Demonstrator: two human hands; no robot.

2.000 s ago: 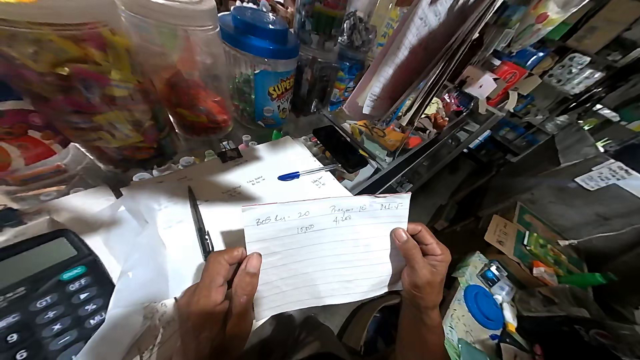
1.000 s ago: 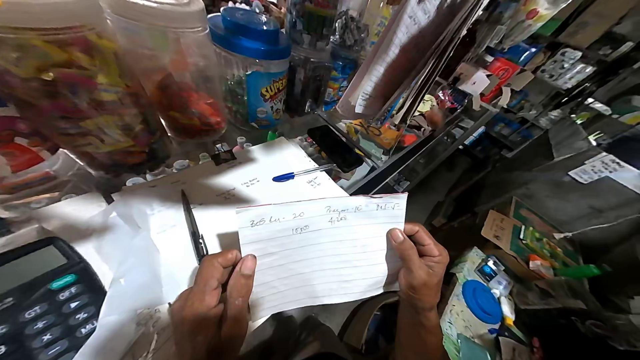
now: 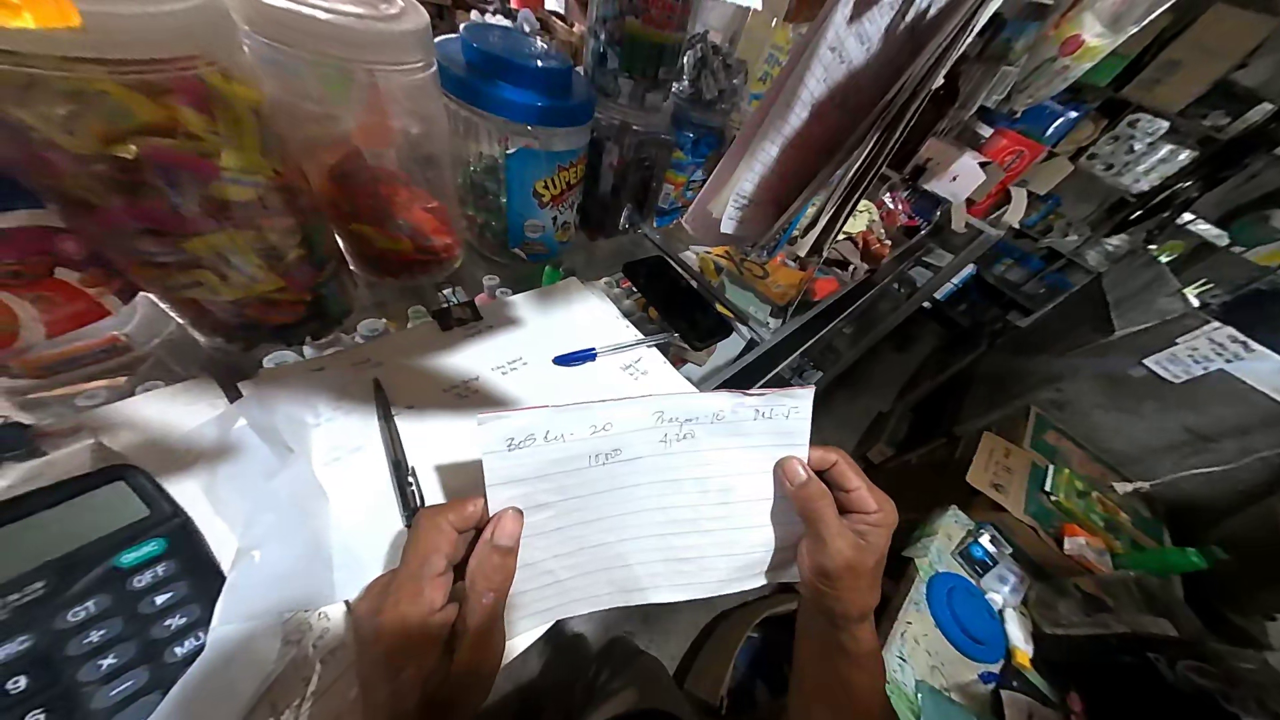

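A ruled sheet of paper (image 3: 650, 520) with handwriting along its top is held up between both hands. My left hand (image 3: 440, 590) pinches its left edge, thumb in front. At the right edge, my right hand (image 3: 840, 530) grips it between thumb and fingers. A dark pen (image 3: 398, 450) stands out above my left hand; whether the fingers hold it is hidden. Behind the sheet, larger white papers (image 3: 500, 345) bear writing, and a blue-capped ballpoint pen (image 3: 610, 350) lies on them. A black calculator (image 3: 90, 600) is at the lower left.
Plastic jars of wrapped sweets (image 3: 180, 200) and a blue-lidded jar (image 3: 515, 150) line the back. A black smartphone (image 3: 678, 300) lies right of the papers. Upright papers (image 3: 800, 120) lean beyond it. At the lower right are an open cardboard box (image 3: 1010, 470) and a round blue lid (image 3: 965, 617).
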